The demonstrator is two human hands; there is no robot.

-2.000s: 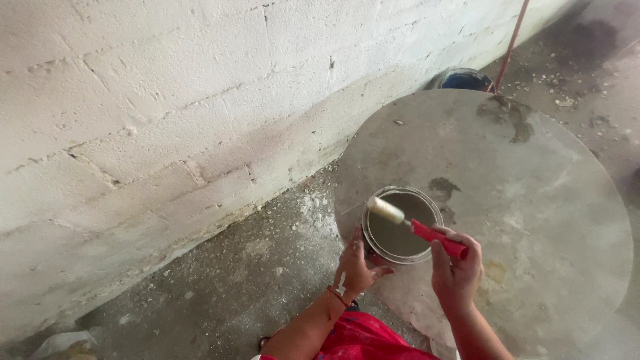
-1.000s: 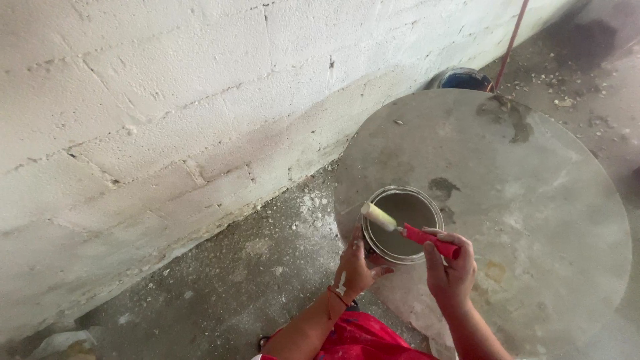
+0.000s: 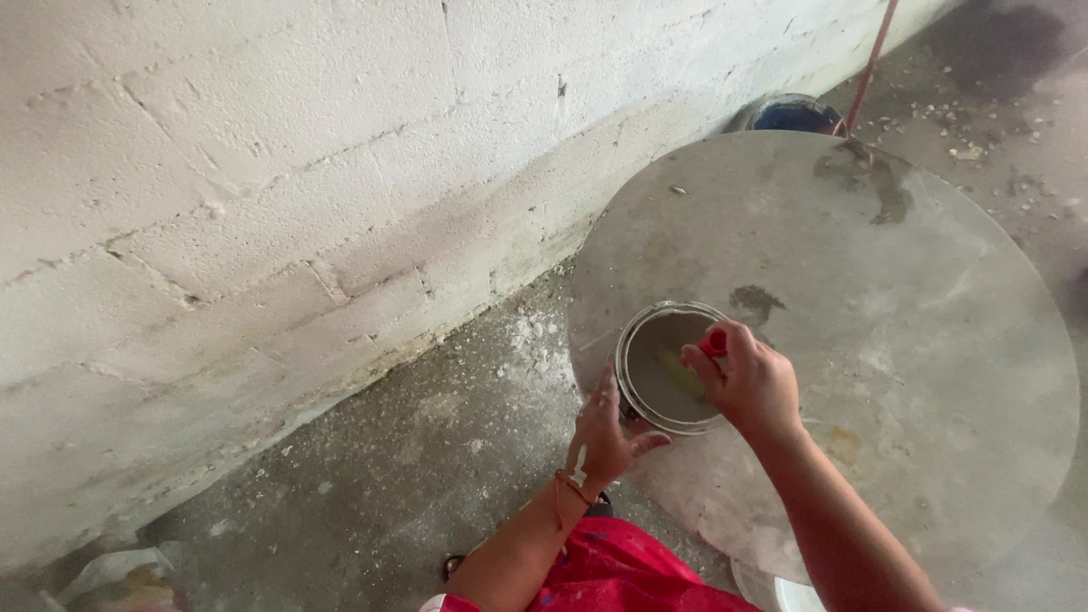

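An open round can [image 3: 627,340] of murky greyish liquid stands near the left edge of a round grey tabletop [image 3: 918,340]. My left hand [image 3: 608,438] holds the can's near left side, fingers along its wall and thumb apart; whitish smears mark the hand and wrist. Over the can's right side, my right hand [image 3: 752,382] grips the red handle [image 3: 714,342] of a small paint roller, which now points steeply down. The roller's pale sleeve [image 3: 680,370] shows dimly in the liquid. My fingers cover part of the handle.
A whitish painted block wall [image 3: 323,187] runs along the left. Behind the tabletop are a dark blue-lined bucket [image 3: 795,115] and a thin reddish pole [image 3: 873,64]. A white container [image 3: 795,595] shows below the near edge. Debris dots the concrete floor [image 3: 365,484].
My right hand has tipped the roller from lying across above the can to pointing down, and its sleeve has gone into the liquid. My left hand stays at the can.
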